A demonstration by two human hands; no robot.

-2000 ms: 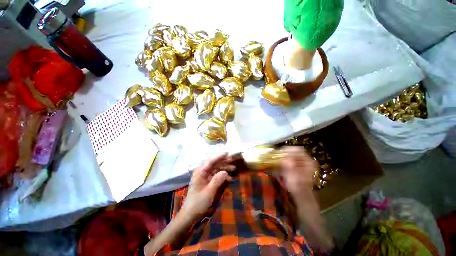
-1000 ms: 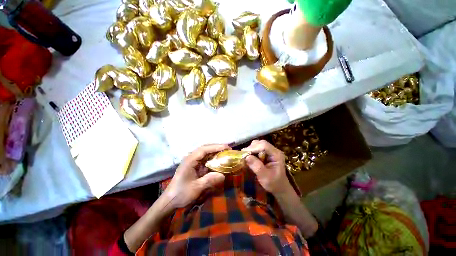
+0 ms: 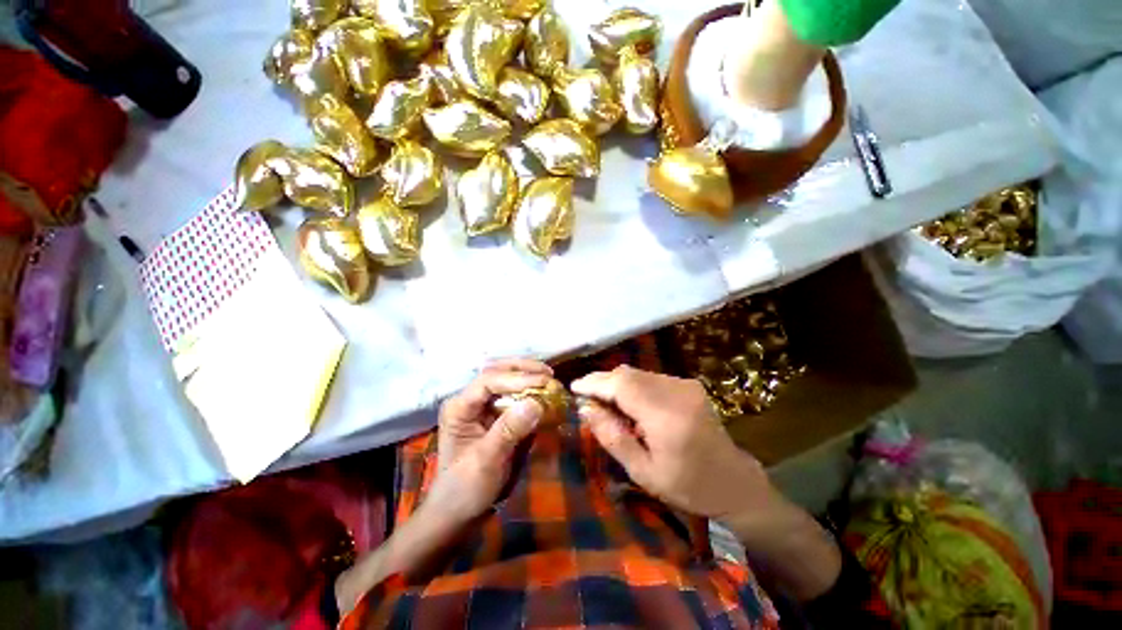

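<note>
A shiny gold ingot piece [image 3: 549, 396] is held over my lap, mostly hidden by fingers. My left hand [image 3: 490, 425] is closed around it, thumb on top. My right hand [image 3: 664, 433] is at its right end, thumb and forefinger pinched together; whatever lies between the fingertips is too small to tell. A loose pile of gold pieces [image 3: 468, 126] lies on the table ahead. One more gold piece [image 3: 692, 181] rests against the brown rim of the potted plush figure [image 3: 765, 76].
Slim snips [image 3: 870, 153] lie right of the pot. A patterned sheet [image 3: 212, 273] and pale folded paper [image 3: 265, 369] lie on the left. A cardboard box [image 3: 849, 357] with gold pieces is below the table edge, beside a white sack [image 3: 972, 302]. A dark tumbler [image 3: 123, 55] is upper left.
The gold piece has turned end-on and is more covered by my fingers. My right hand has rotated, its back now showing. Earlier, the piece was stretched lengthwise between both hands, farther from my body.
</note>
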